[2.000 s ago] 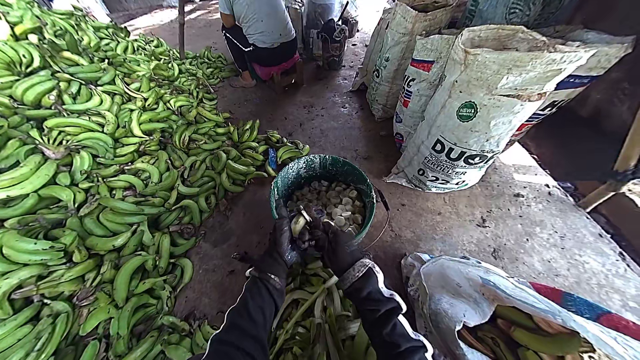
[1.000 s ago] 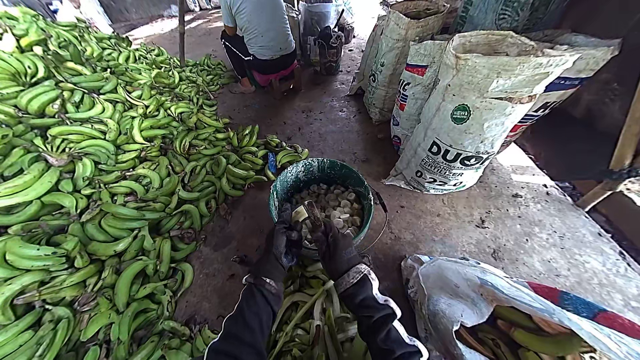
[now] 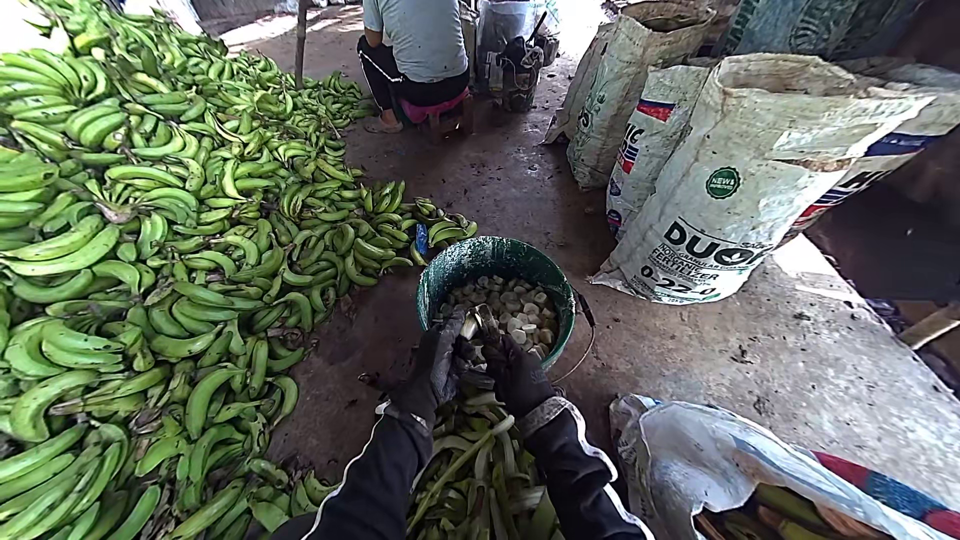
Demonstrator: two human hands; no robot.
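My left hand (image 3: 439, 364), in a dark glove, grips a pale peeled plantain (image 3: 470, 325) over the near rim of a green bucket (image 3: 555, 281). Close beside it on the right, my gloved right hand (image 3: 517, 375) is closed on a small dark tool, perhaps a knife, whose shape is mostly hidden; it meets the plantain. Many round pale slices (image 3: 525, 304) lie inside the bucket. Green peels (image 3: 480, 480) are heaped below my wrists, between my forearms.
A large pile of green plantains (image 3: 202, 247) covers the left side. Woven fertilizer sacks (image 3: 705, 180) stand at the right; an opened sack (image 3: 697, 442) with dark peels lies near right. Farther off, a person (image 3: 420, 45) sits on a low stool. The bucket's wire handle (image 3: 589, 337) hangs outward right.
Both hands stay over the bucket's near edge and have shifted slightly against each other. The seated person has moved a little.
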